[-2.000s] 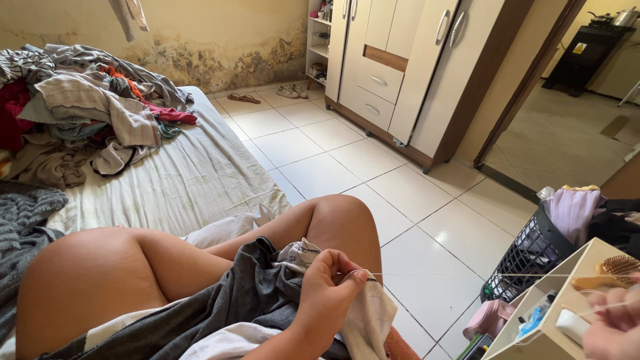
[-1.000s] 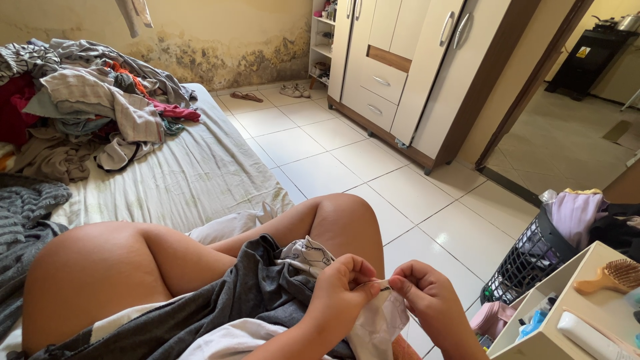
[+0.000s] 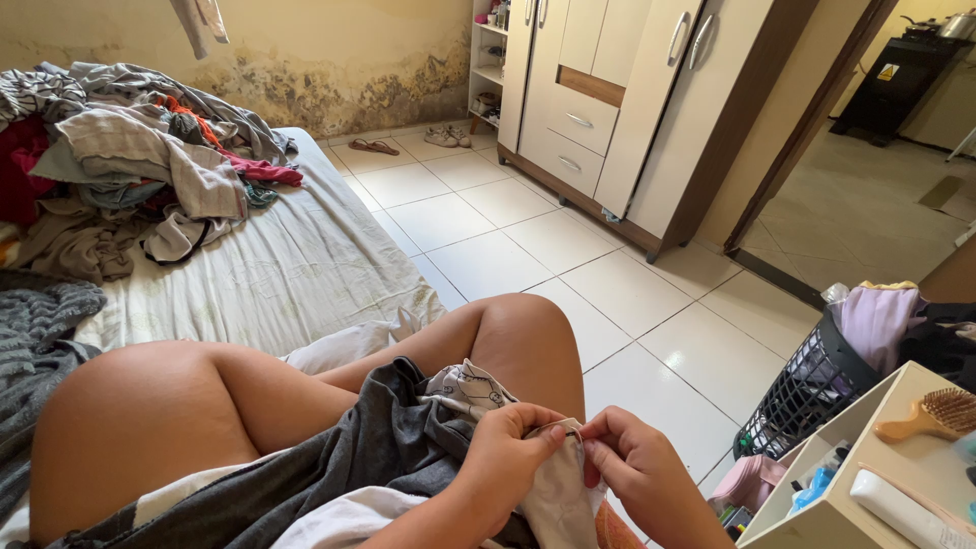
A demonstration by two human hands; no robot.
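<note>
Across my lap lies a dark grey and white garment (image 3: 335,465) with a patterned white part (image 3: 469,389). My left hand (image 3: 511,457) pinches the edge of its light fabric (image 3: 560,480) between thumb and fingers. Close beside it, at the same edge, my right hand (image 3: 640,465) has thumb and forefinger pressed together. A small dark mark or stitch shows on the edge between the hands. Whether a needle or thread is between the right fingertips is too small to tell.
A pile of clothes (image 3: 152,152) lies on the bed (image 3: 267,282). A wardrobe (image 3: 583,122) stands ahead on the tiled floor (image 3: 488,221). At the right are a black laundry basket (image 3: 808,381) and a cream drawer unit (image 3: 839,488) with a wooden hairbrush (image 3: 926,415) and a white tube (image 3: 907,511).
Two seconds ago my right hand was at the far right over the drawer unit, with a thread stretched from the cloth. It has come back beside my left hand at the fabric edge.
</note>
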